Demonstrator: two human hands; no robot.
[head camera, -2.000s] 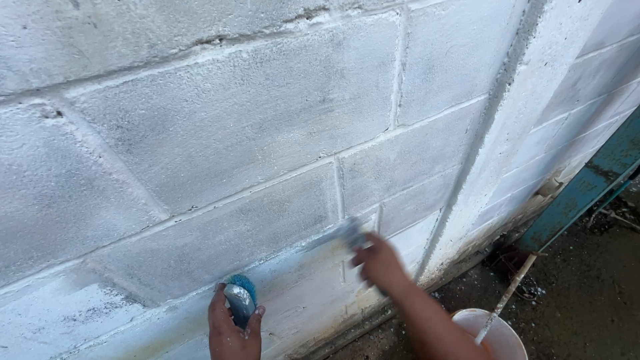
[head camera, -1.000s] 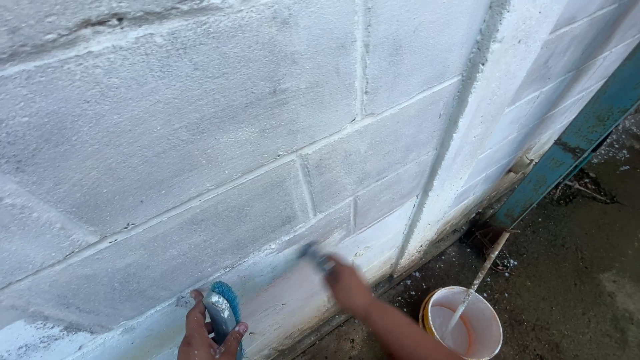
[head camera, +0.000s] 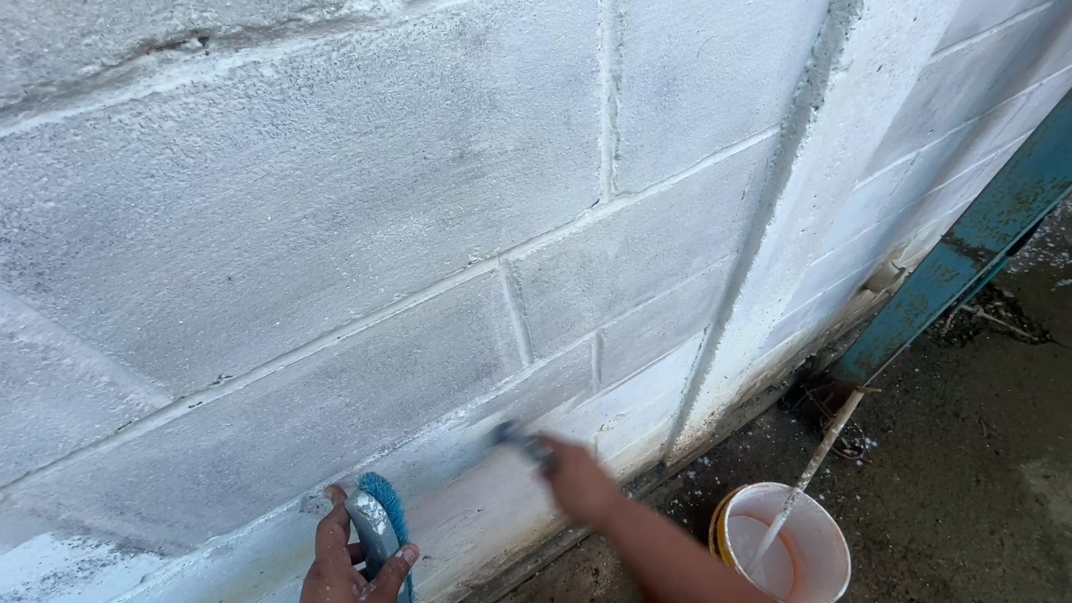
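My left hand (head camera: 347, 557) holds a grey-backed scrub brush with blue bristles (head camera: 381, 523) near the bottom of the view, its back smeared with white. My right hand (head camera: 578, 481) grips a small tool (head camera: 519, 440), blurred by motion, with its dark head at the lower course of the block wall (head camera: 335, 209); whether it is a brush or a scraper I cannot tell. The wall is whitish over grey, with raised pale joints, and its lowest band looks whiter, with yellowish and brown stains.
A white bucket (head camera: 829, 544) with a stick (head camera: 808, 477) leaning in it stands on the wet, speckled ground (head camera: 963, 469) at lower right. Behind it a rusty teal metal post (head camera: 963, 243) slants up past a pale column (head camera: 837, 167) of the wall.
My right hand with its tool has moved left along the lower wall, nearer my left hand. My left hand still holds the blue-bristled brush. The view has shifted, showing more of the bucket.
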